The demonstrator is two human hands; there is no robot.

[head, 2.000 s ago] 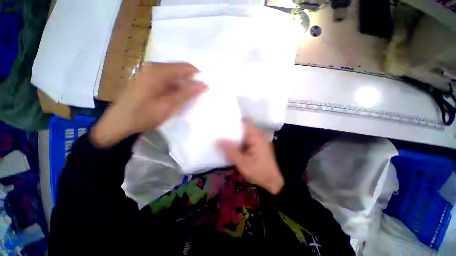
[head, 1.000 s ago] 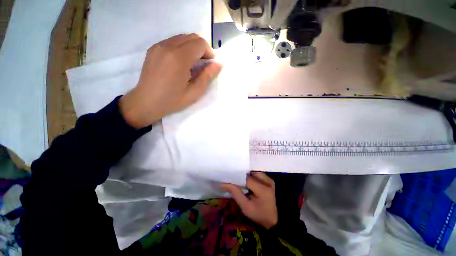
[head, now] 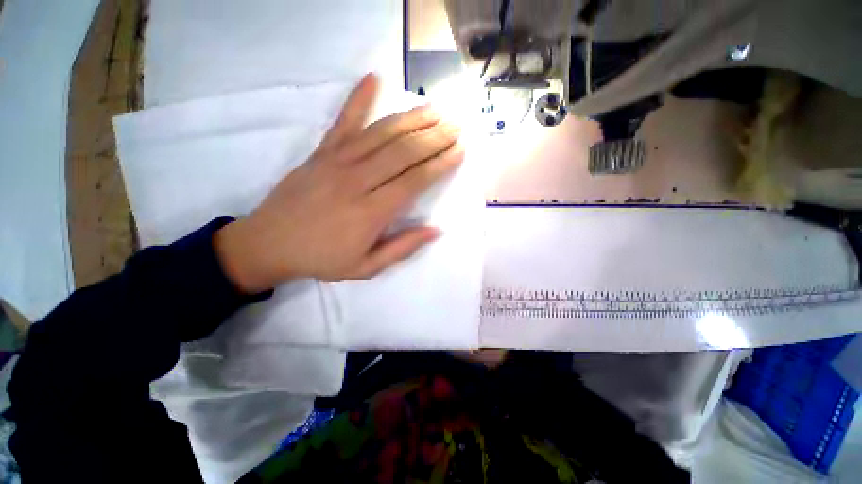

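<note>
White fabric pieces point(head: 406, 302) lie layered on the table left of the needle, their lower part hanging over the front edge. My left hand point(head: 354, 194) lies flat on the top piece, fingers spread, fingertips close to the bright needle area. Of my right hand point(head: 490, 355) only a small bit of skin shows just below the table edge; the rest is hidden. The sewing machine head point(head: 529, 57) is above, with its presser and needle area overexposed by the lamp. Whether the fabric reaches under the presser foot cannot be told.
A ridged grey knob point(head: 617, 156) is right of the needle. A yellowish tuft point(head: 767, 142) hangs at the right. A printed ruler point(head: 662, 303) runs along the front edge. Brown cardboard point(head: 99, 189) and a white panel point(head: 33, 151) lie left. A blue crate point(head: 794, 402) is lower right.
My left hand has flattened and spread on the fabric, its fingertips further right. My right hand has dropped mostly out of sight under the table edge. The view has shifted slightly.
</note>
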